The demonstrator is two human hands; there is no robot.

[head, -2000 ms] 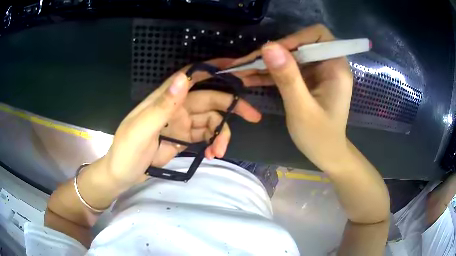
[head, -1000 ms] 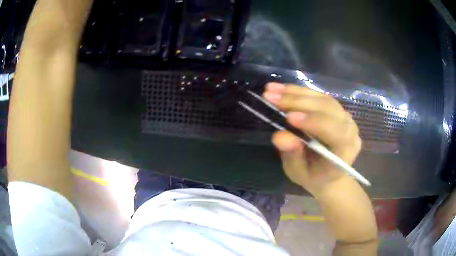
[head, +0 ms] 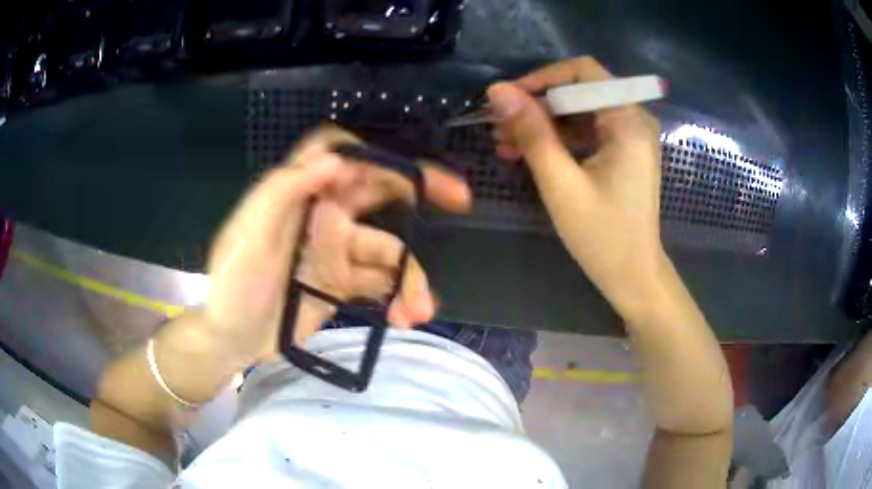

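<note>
My left hand, somewhat blurred, holds a thin black plastic frame with open windows and a crossbar. The frame lies across the fingers, its lower end sticking out below the palm. My right hand holds white-handled tweezers, their metal tips pointing left over the dotted sheet. The tips are apart from the frame; whether they hold a piece is too small to tell. The dotted sheet has rows of dark dots and a few bright spots near its upper edge, and lies partly behind both hands.
A shiny black blister tray with pockets spans the top left. The dark green tabletop curves around the sheet. A yellow floor line shows below the table edge. Part of another person, an arm and white sleeve, is at the lower right.
One second ago my left arm reached up past the tray; now the hand is back in front, holding a black frame. My right hand has turned, its tweezers now nearly level. The view has shifted.
</note>
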